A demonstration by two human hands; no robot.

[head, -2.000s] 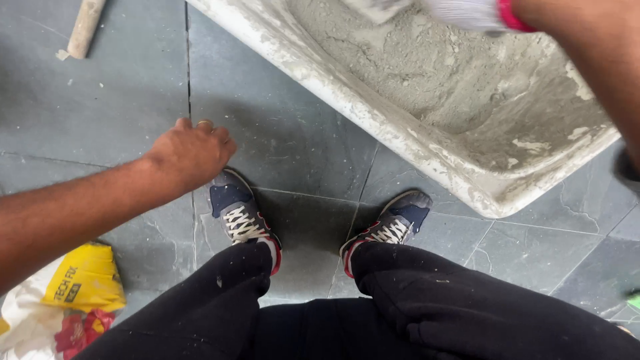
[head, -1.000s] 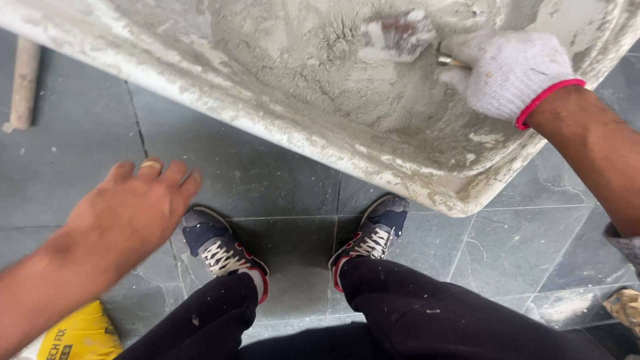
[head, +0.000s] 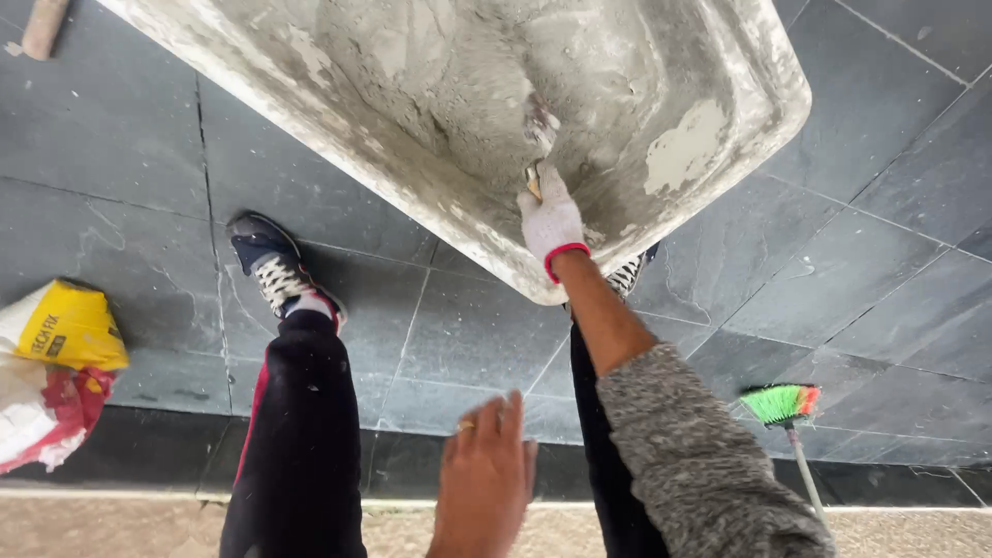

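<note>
My right hand (head: 552, 221), in a white knit glove with a red cuff, is closed around the handle of a trowel (head: 533, 180) inside a large whitish tub (head: 333, 155). The trowel's blade is smeared and partly buried in wet grey mortar (head: 480, 101). My bare left hand (head: 487, 457), with a ring on one finger, hangs over the floor between my legs, a little blurred. It holds nothing, and its fingers are extended.
Grey slate tiles (head: 325, 387) surround the tub. A yellow, white and red bag (head: 74, 325) lies at the left, and a wooden handle (head: 45, 29) at the upper left. A green and red broom (head: 781, 403) is at the right. The tub's corner covers part of my right shoe.
My left hand has moved from the left side to the lower middle. My right hand has stayed on the trowel since a second ago. The view has shifted, bringing the broom into sight.
</note>
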